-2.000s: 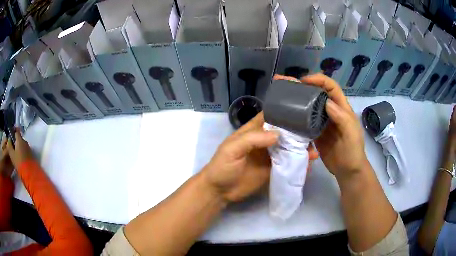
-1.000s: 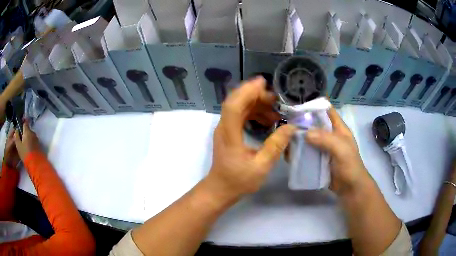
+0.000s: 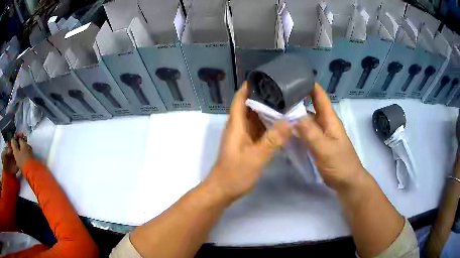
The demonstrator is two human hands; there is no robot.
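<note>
A dark grey handheld fan (image 3: 290, 80) is held above the bench in front of me, its thick round head up and its spoked or hollow face turned to the left. A white sleeve (image 3: 302, 151) is around its handle and hangs down, slightly blurred. My left hand (image 3: 242, 146) grips the sleeved handle from the left just under the head, thumb in front. My right hand (image 3: 330, 141) grips it from the right, its thumb also on the sleeve. Both hands partly hide the handle.
Tall blue-grey retail boxes (image 3: 174, 80) with open flaps stand in a row along the far edge of the white bench (image 3: 101, 166). Another sleeved fan (image 3: 391, 123) lies at right. A person's orange sleeves (image 3: 55, 206) are at left; another person's arm (image 3: 446, 206) is at right.
The held fan has turned, its face now to the left with the head tilted. My left hand, partly off the handle a second ago, now closes on the sleeve below the head.
</note>
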